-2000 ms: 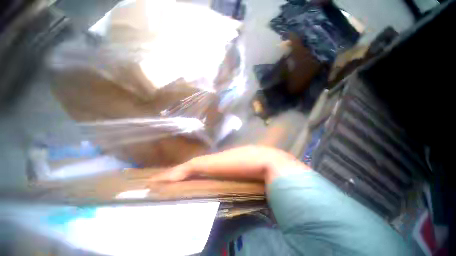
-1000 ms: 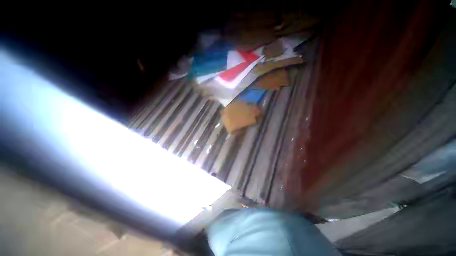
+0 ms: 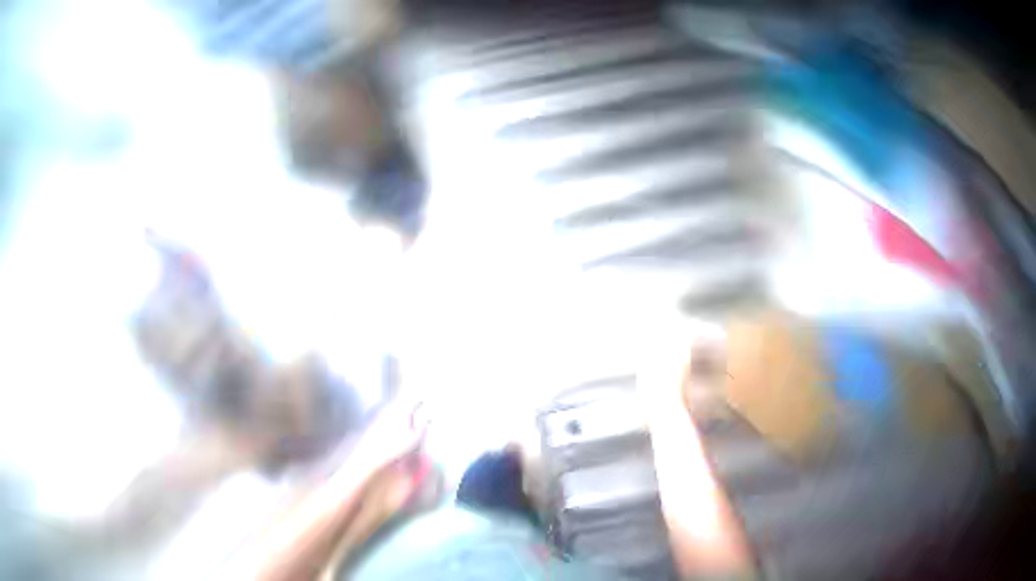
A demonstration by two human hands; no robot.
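Observation:
The picture is blurred and overexposed. My left hand [image 3: 406, 448] is at the lower centre, at the end of a bare forearm coming from the bottom left. My right hand [image 3: 682, 358] is right of centre over the ribbed metal bed [image 3: 648, 187], its forearm coming up from the bottom. A bright white area lies between and beyond both hands; whether it is a white sheet or only glare cannot be told. The fingers of both hands are washed out, so any grip is hidden.
A brown cardboard piece [image 3: 778, 380] and a blue card piece [image 3: 860, 369] lie on the bed at the right. White sheets [image 3: 846, 255], a red card piece [image 3: 912, 244] and a teal sheet [image 3: 846, 108] lie beyond them. Dark blurred shapes stand at the left.
The view has turned, so the ribbed bed and its coloured sheets appear closer and further right. Both forearms have come into view. The white glare has spread over the left and centre.

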